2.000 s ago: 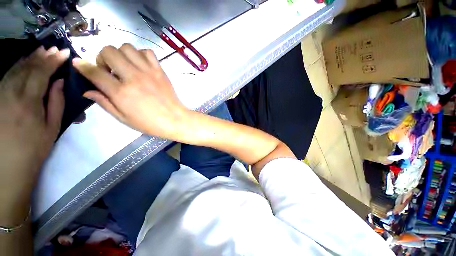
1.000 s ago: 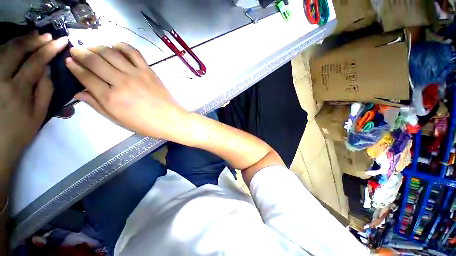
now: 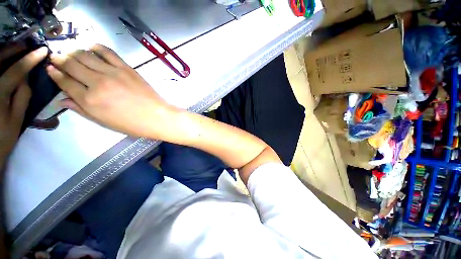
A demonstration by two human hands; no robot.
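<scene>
A black fabric piece (image 3: 41,93) lies on the white machine table (image 3: 91,146) at the left, partly hidden under both hands. My right hand (image 3: 101,86) lies palm down, its fingertips on the fabric's right edge just below the needle area. My left hand (image 3: 15,86) is on the fabric at the far left, dark and cut off by the picture's edge. The sewing machine's presser foot area (image 3: 40,35) is at the top left, close to both sets of fingertips. Red-handled thread snips (image 3: 159,50) lie on the table, right of my right hand.
A ruler strip (image 3: 121,152) runs along the table's front edge. A red and green coil (image 3: 302,7) and a green item (image 3: 268,6) are at the table's far right. Black cloth (image 3: 268,106) hangs beyond the edge. Cardboard boxes (image 3: 354,60), bagged scraps and blue racks (image 3: 422,164) stand beyond.
The view has shifted, so the snips and coil appear further left. Both hands stay on the fabric near the needle. The left hand is now more cut off by the picture's edge.
</scene>
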